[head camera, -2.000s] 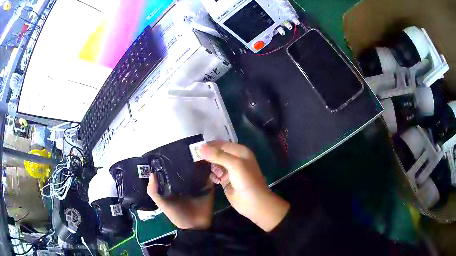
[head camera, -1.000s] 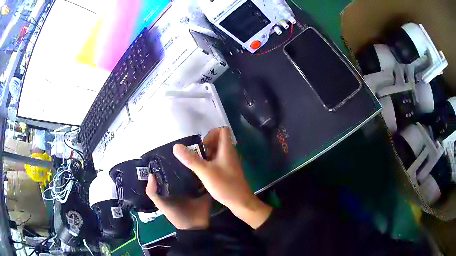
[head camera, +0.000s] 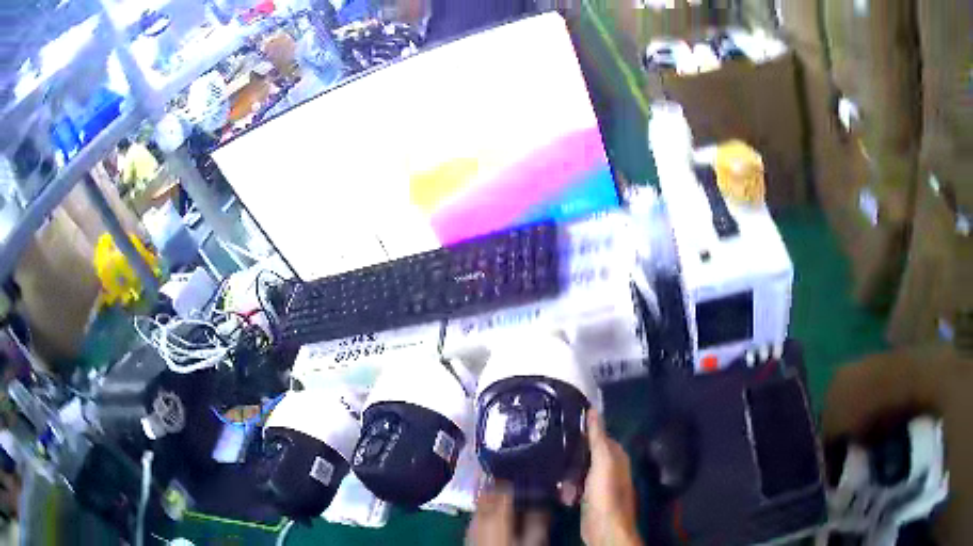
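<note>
Three white-hooded dome cameras with glossy black balls stand in a row. The rightmost camera (head camera: 531, 418) shows its lens and LED window facing me. My left hand (head camera: 506, 520), blurred and cut off by the lower edge, is at the underside of its ball. My right hand (head camera: 610, 488) is upright against the ball's right side; its fingertips are partly hidden. The label there does not show clearly. The middle camera (head camera: 409, 439) and left camera (head camera: 305, 461) each bear a small white code label.
A black keyboard (head camera: 427, 286) lies on white boxes below a lit monitor (head camera: 427, 149). At right are a dark mouse (head camera: 672, 452), a smartphone (head camera: 782, 432), a white instrument (head camera: 736, 283) and a carton (head camera: 891, 389) holding cameras. White cables (head camera: 197, 339) lie at left.
The view has swung upward and turned, bringing the whole monitor in. The right hand has moved from over the ball's label to its right side. The left hand stays low at the same camera.
</note>
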